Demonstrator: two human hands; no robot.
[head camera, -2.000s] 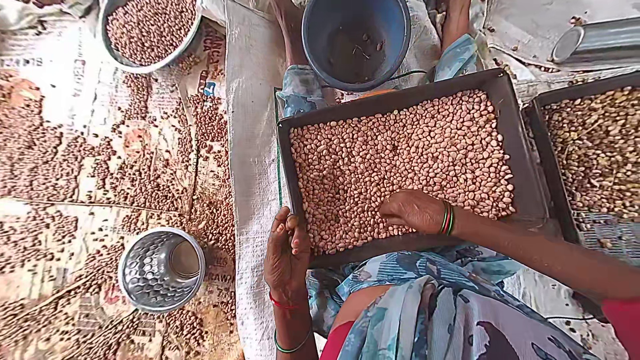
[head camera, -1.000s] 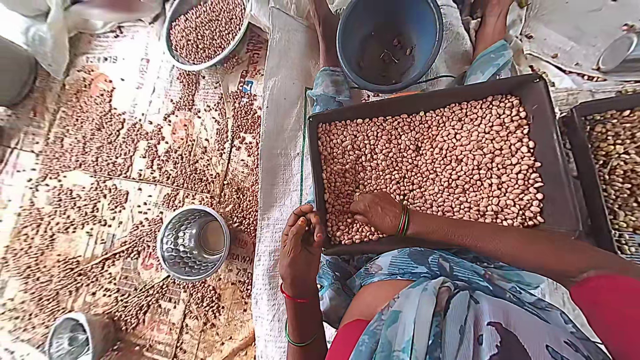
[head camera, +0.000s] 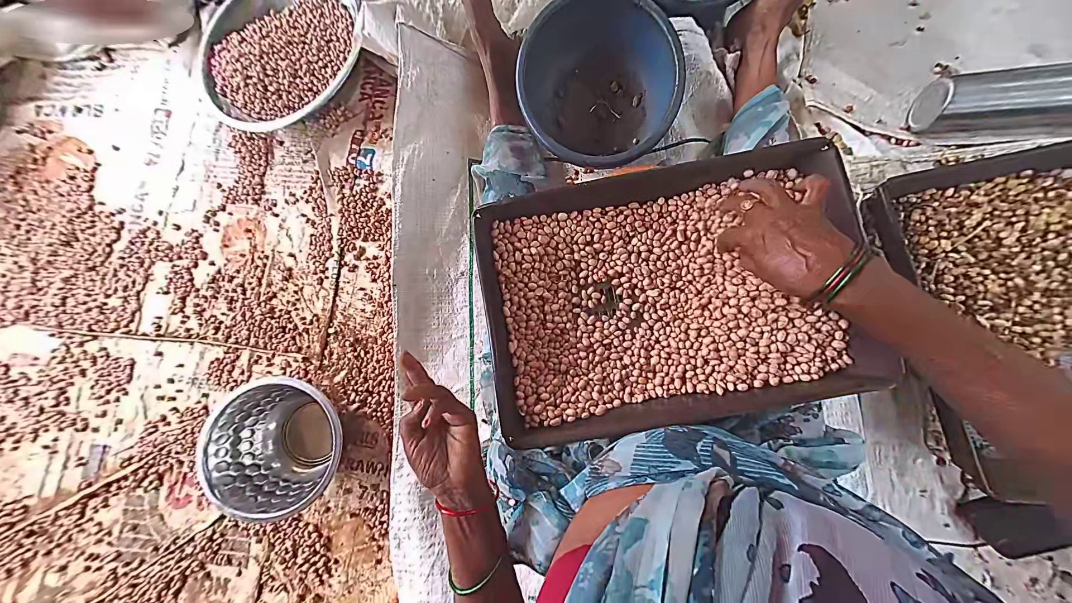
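A dark rectangular tray (head camera: 553, 431) filled with pinkish-brown nuts or beans (head camera: 670, 310) rests over my lap, tilted slightly. My right hand (head camera: 783, 239) lies on the beans near the tray's upper right corner, fingers spread and bent among them; whether it pinches any cannot be told. Left of the tray, my left hand (head camera: 440, 431) is raised palm up with nothing in it, its fingers partly curled and apart. Near the middle of the tray a small patch of its bottom shows between the beans.
Beyond the tray stands a blue bowl (head camera: 536, 109) with dark bits inside. At upper left is a bowl heaped with beans (head camera: 280, 59). A dimpled metal vessel (head camera: 218, 452) lies among beans on printed sheets. To the right are a second filled tray (head camera: 888, 226) and a metal cylinder (head camera: 997, 105).
My right hand has moved from the tray's lower left part to its upper right corner. My left hand has come away from the tray's side, and a bare patch has appeared among the beans.
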